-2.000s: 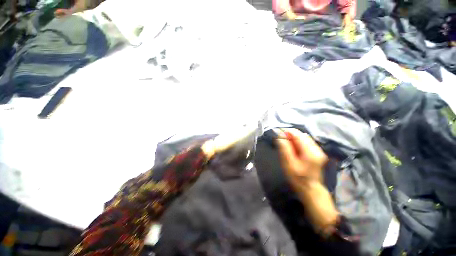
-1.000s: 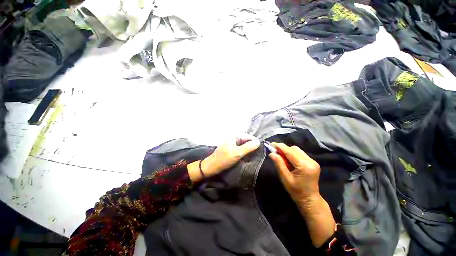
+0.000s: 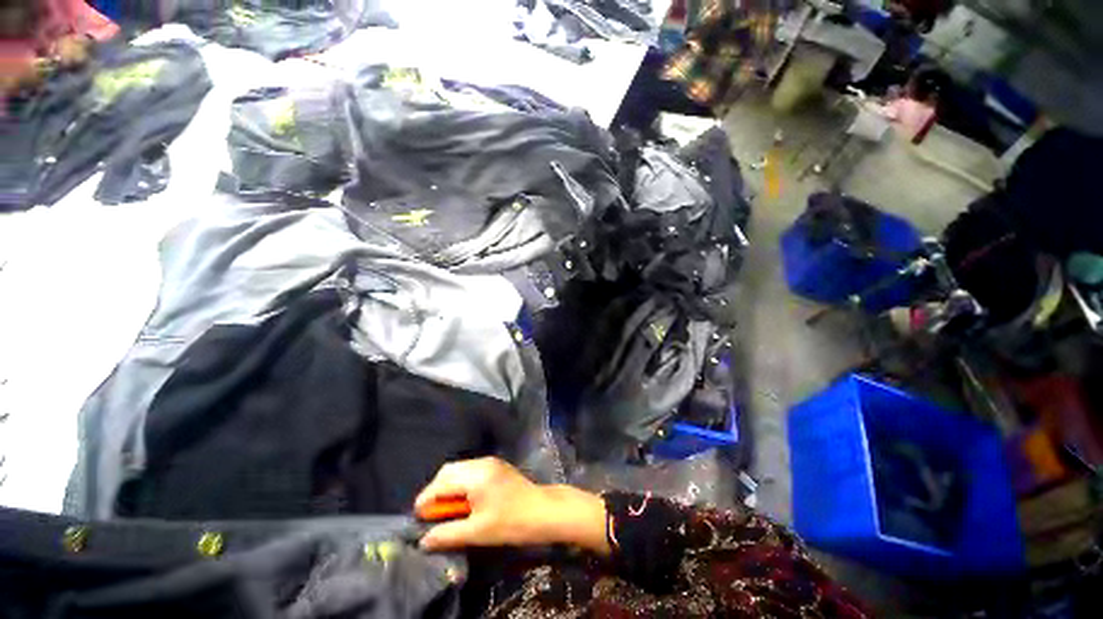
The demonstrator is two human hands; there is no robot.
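Observation:
A dark grey garment [image 3: 278, 568] with round brassy buttons along its edge lies across the bottom of the view. My right hand [image 3: 484, 508] is closed around the orange handle of the thread snips [image 3: 445, 509], at the garment's right end; the blades cannot be seen. Whether the fingers also pinch the cloth cannot be told. Beyond it, the opened part of the garment shows a black inside [image 3: 254, 411] and paler grey cloth [image 3: 448, 333]. My left hand is out of the picture.
More dark grey garments with yellow-green embroidery lie on the white table [image 3: 30, 339]. A heap of dark garments [image 3: 659, 351] hangs at its right side over a blue bin. Two more blue bins [image 3: 835, 478] stand on the floor at right. A person's pinkish-red sleeve shows top left.
The view has swung right, bringing the floor and blue bins in. My left hand has left the picture. My right hand has moved from the middle seam to the garment's near buttoned edge.

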